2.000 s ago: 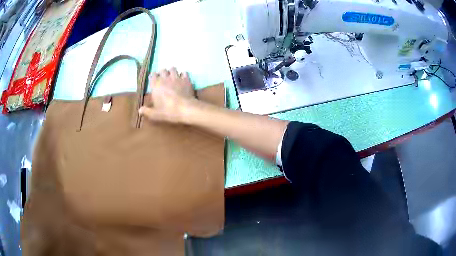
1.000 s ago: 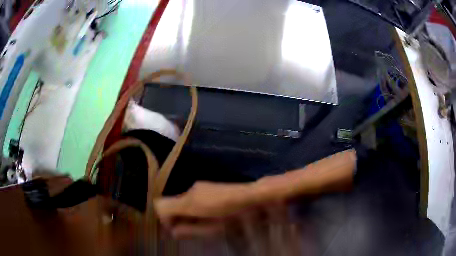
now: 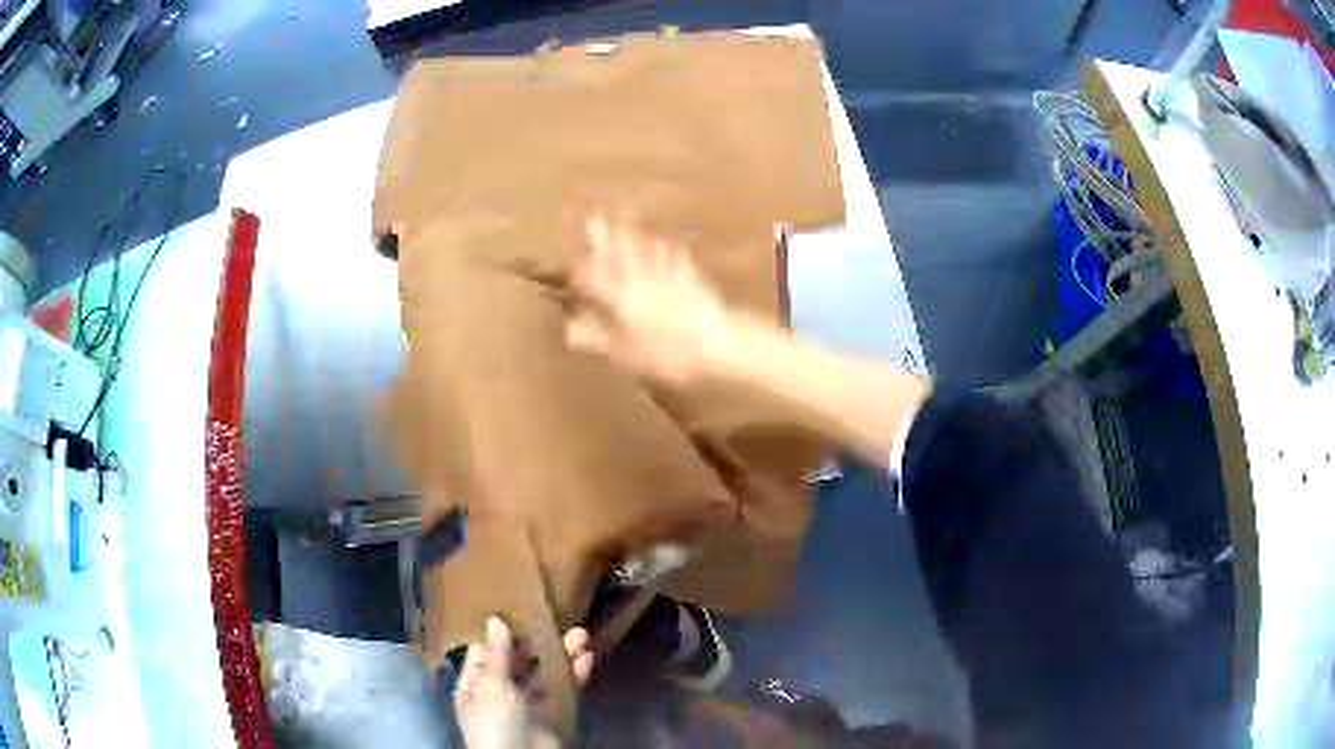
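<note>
A tan tote bag [image 3: 586, 161], or a stack of them, lies folded and creased over a metal-topped stand [image 3: 315, 337]. Its lower end hangs towards me. My right hand [image 3: 640, 300], blurred, is on the upper middle of the bag with its fingers spread, gripping nothing. My left hand [image 3: 520, 685], cut off by the bottom edge, pinches the bag's near end at a narrow tan strip, which looks like a handle. A small whitish crumpled bit [image 3: 652, 562] shows at the bag's near end.
A sewing table with a red edge [image 3: 232, 439] is at the left, with part of a white machine [image 3: 44, 373]. A white table with a brown edge [image 3: 1223, 381] is at the right, cables [image 3: 1120, 205] and a blue crate [image 3: 1081, 256] beside it. A shoe [image 3: 703, 648] shows below.
The view has turned from the sewing machine to the metal-topped stand. The bag now lies over the stand. My right hand has left the handles and is on the bag; my left hand has come into view.
</note>
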